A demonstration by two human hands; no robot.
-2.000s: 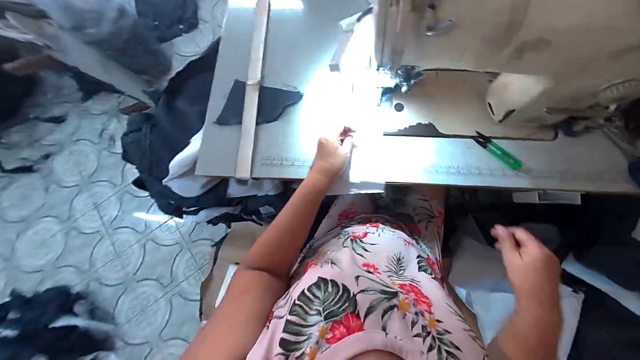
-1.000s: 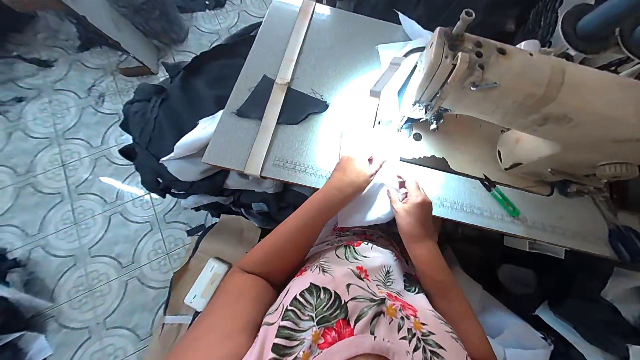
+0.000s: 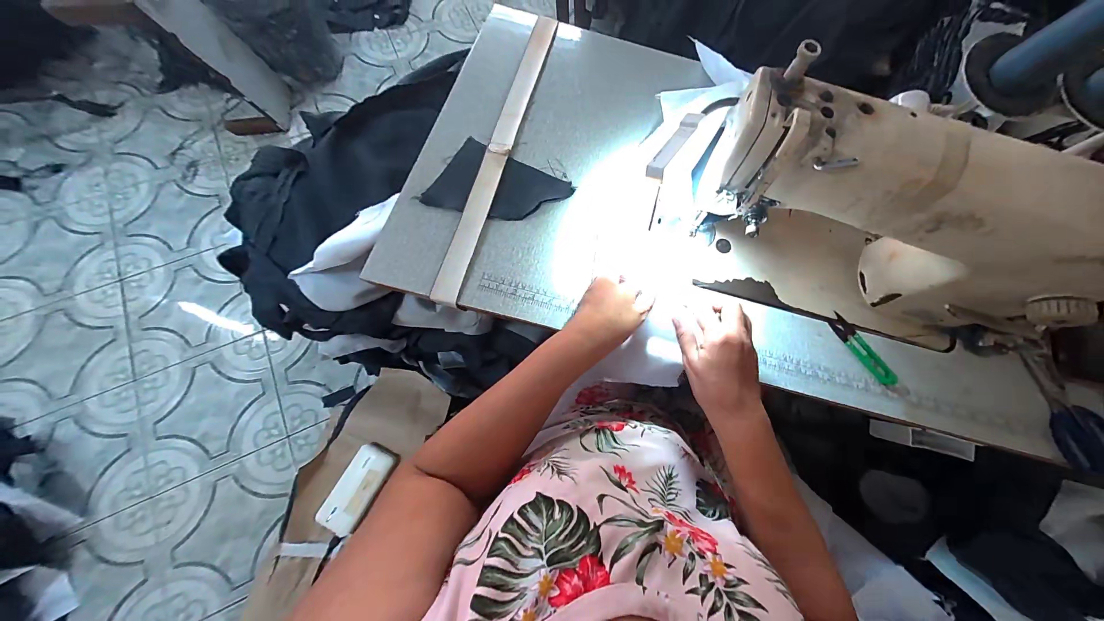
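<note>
A white fabric piece [image 3: 642, 358] hangs over the front edge of the sewing table, brightly lit and partly washed out by glare. My left hand [image 3: 614, 309] rests on it with bent fingers, left of the needle area. Close by on the right, my right hand [image 3: 718, 349] has its fingertips on the same fabric; whether either hand pinches it is unclear. The industrial sewing machine [image 3: 931, 181] stands just beyond, its presser foot [image 3: 752, 217] above and behind my hands. Green-handled thread snips [image 3: 867, 354] lie on the table right of my right hand.
A dark fabric piece [image 3: 530, 190] lies under a pale strap [image 3: 483, 198] across the table's left side. Black and white cloth [image 3: 345, 224] is heaped beside the table. A white device [image 3: 356, 490] lies on brown paper at lower left. Scissors [image 3: 1074, 431] are at the right edge.
My right hand was away from the table at lower right two seconds ago; it has come up onto the white fabric beside my left hand. The view has shifted.
</note>
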